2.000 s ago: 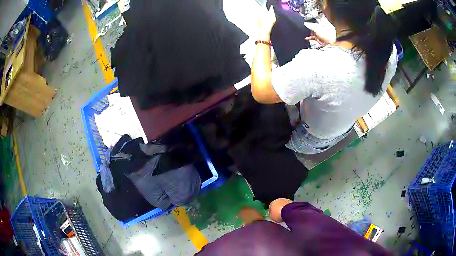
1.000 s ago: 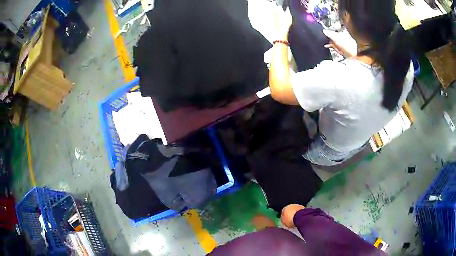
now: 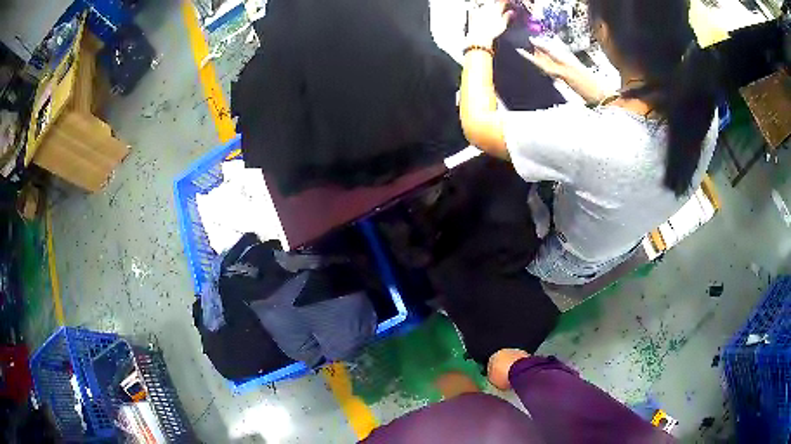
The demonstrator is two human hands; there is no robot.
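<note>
My right hand [image 3: 505,368], in a purple sleeve, holds the lower end of a black garment piece [image 3: 499,299] that hangs down from the seated operator's lap. My left hand [image 3: 457,382] is a small blurred patch just above my other purple sleeve, mostly hidden; I cannot tell its hold. More black cloth [image 3: 347,95] lies wide over a dark maroon side table [image 3: 347,204]. A blue crate [image 3: 186,208] below the table holds grey-blue cut pieces [image 3: 317,321], black cloth and white material [image 3: 238,208].
A seated person in a light top [image 3: 607,173] works at the table on the right. Blue crates stand at lower left [image 3: 74,381] and right [image 3: 763,355], with a dark basket [image 3: 160,395] at lower left. A tan wooden cabinet [image 3: 82,152] stands upper left. A yellow line [image 3: 347,403] crosses the floor.
The view has shifted, so the table and crates sit further right than in the oldest frame. The operator's hands have moved at the table. My right hand still holds the black cloth.
</note>
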